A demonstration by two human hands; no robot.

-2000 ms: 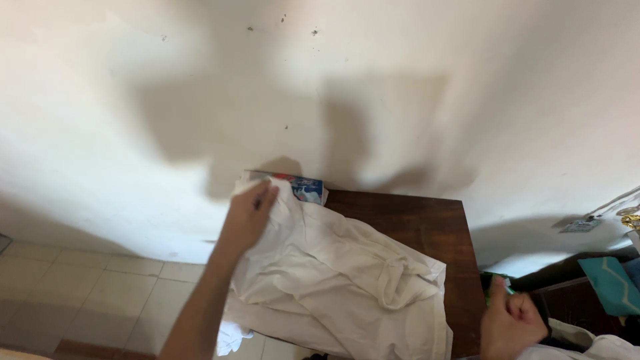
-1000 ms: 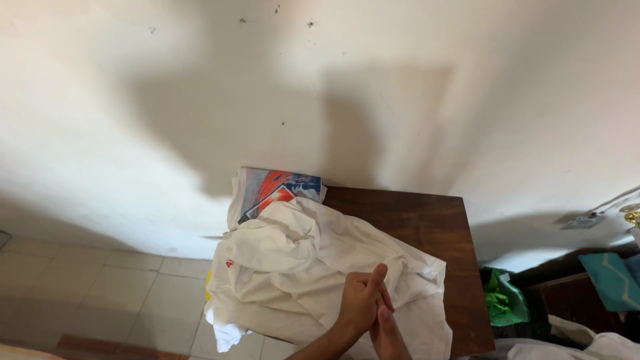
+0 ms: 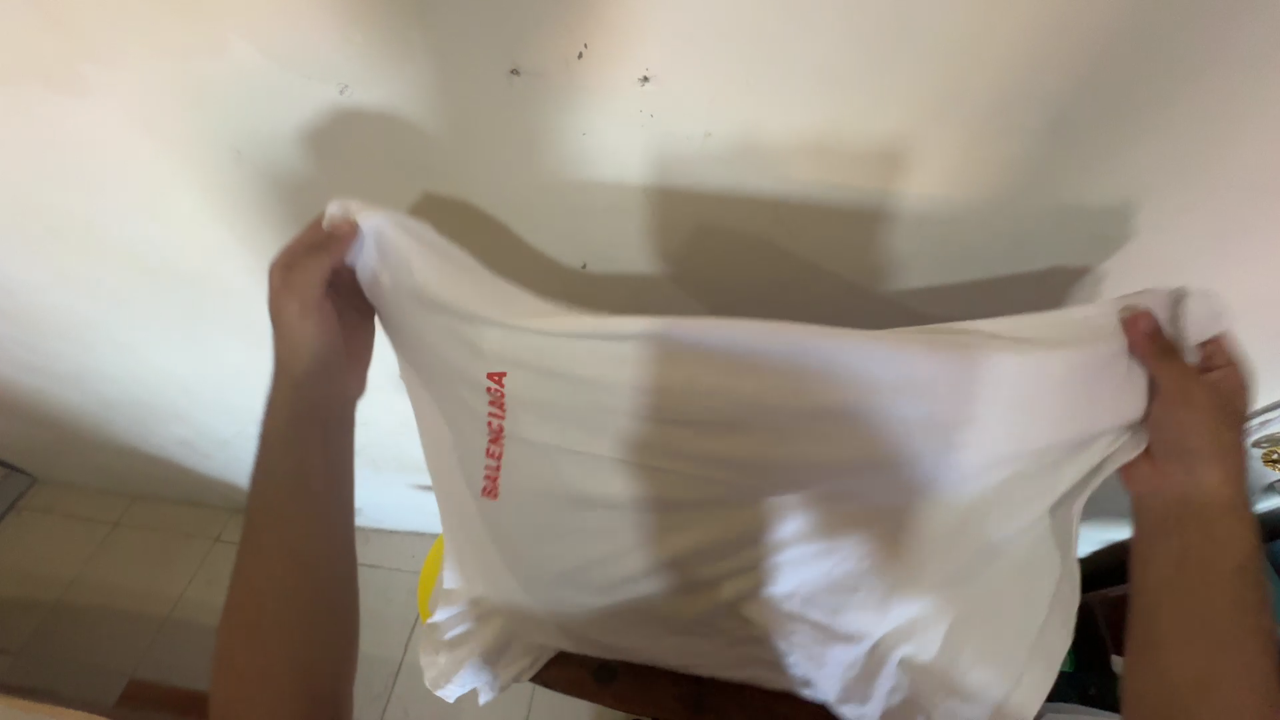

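Note:
A white cloth garment [image 3: 720, 450] with red lettering on its left part is stretched out between my two hands, raised in front of the wall. My left hand [image 3: 325, 290] pinches its upper left corner. At the upper right, my right hand [image 3: 1190, 400] grips the other corner, thumb on the near face; this part is blurred. The lower part of the cloth hangs in folds over the dark wooden table [image 3: 650, 685], hiding most of it. Below the left side, another white cloth [image 3: 480, 650] shows beside a yellow edge [image 3: 431, 578].
A pale wall [image 3: 760, 100] with small dark marks stands behind the cloth, with shadows on it. Light floor tiles [image 3: 90, 560] lie at the lower left. Dark items and a gold-coloured thing [image 3: 1270, 458] are partly visible at the right edge.
The white garment lay crumpled on the table one second ago, with my hands together over it. Now it is lifted and spread, my hands wide apart, and it covers the view of the printed packet.

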